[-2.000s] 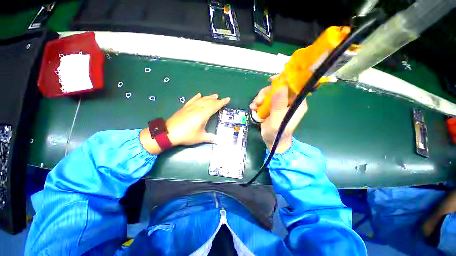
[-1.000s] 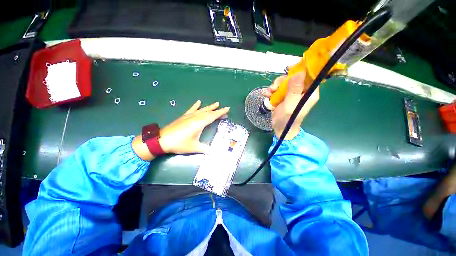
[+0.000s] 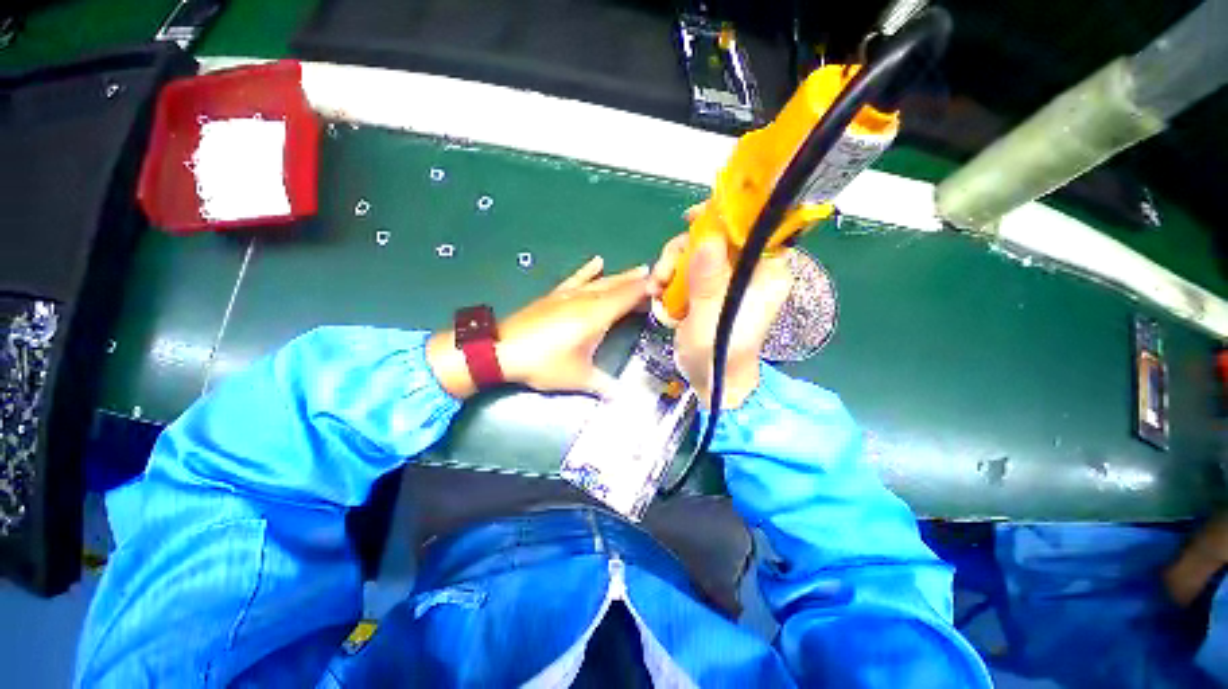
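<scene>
A phone assembly (image 3: 626, 444) lies slanted on the green bench in front of me, silver-white below and dark at its top. My left hand (image 3: 559, 337) is at its upper left, fingers spread towards the driver; whether it presses the phone I cannot tell. My right hand (image 3: 727, 316) is closed around the yellow-orange electric screwdriver (image 3: 781, 162). The driver's nose is at the phone's top end; its tip is hidden by my fingers. The round screw dish (image 3: 805, 307) lies right of my right hand, partly covered by it.
A red bin (image 3: 307, 148) with white contents stands at left. Small pale outlines lie between it and my left hand. A black tray (image 3: 81, 256) is at the left edge. A waiting phone (image 3: 1149, 384) lies right. A taped pipe (image 3: 1050, 148) slants in at upper right. Another person's arm shows at lower right.
The screwdriver in my right hand has moved from the screw dish left to the phone's top end. The whole view has also shifted. The phone stays slanted, having been straight two seconds ago.
</scene>
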